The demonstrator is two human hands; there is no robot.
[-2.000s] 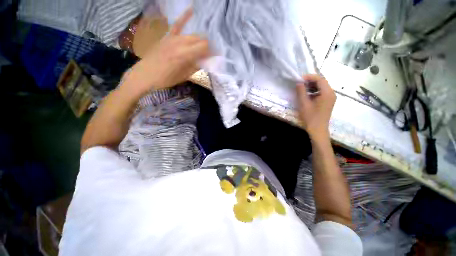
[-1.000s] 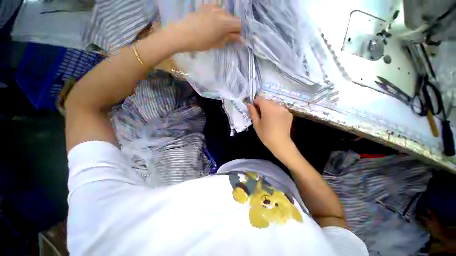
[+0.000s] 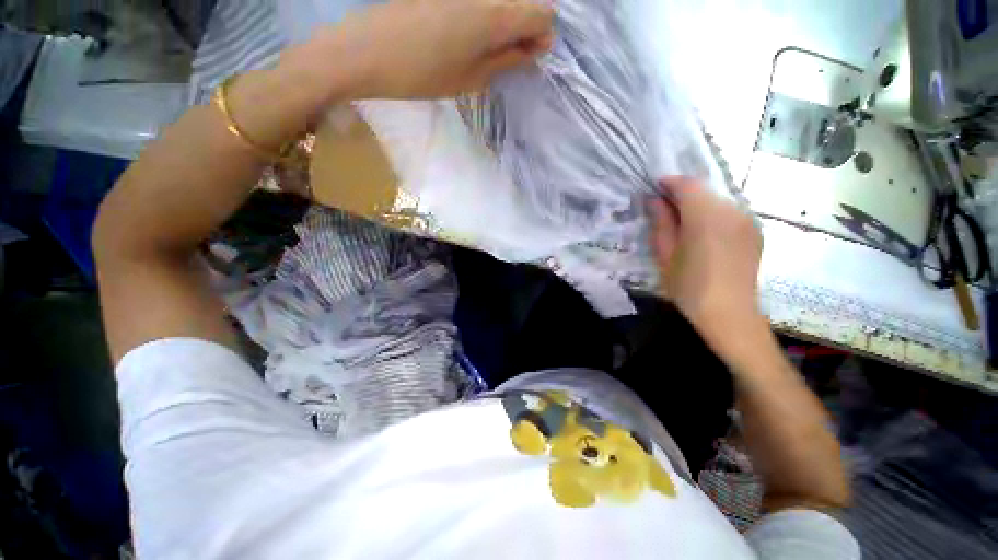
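A thin striped garment piece (image 3: 580,142) in white-grey cloth lies gathered over the table's front edge, with a pale end hanging below it. My left hand (image 3: 514,31) is closed on its upper part near the top of the picture. My right hand (image 3: 706,246) pinches the cloth at its right side; the fingertips are slightly blurred. The cloth between my hands is drawn into folds. Some of the cloth beyond my left hand is cut off by the picture's top edge.
The sewing machine's metal plate (image 3: 810,131) is at the right. Snips (image 3: 879,232) and black-handled scissors (image 3: 954,249) lie on the table (image 3: 865,323). A striped heap (image 3: 372,317) sits below the table at left, with more striped cloth (image 3: 930,481) at lower right.
My right hand has moved right and slightly up, holding the cloth. My left hand has moved slightly right and up. The cloth's hanging end has shifted right.
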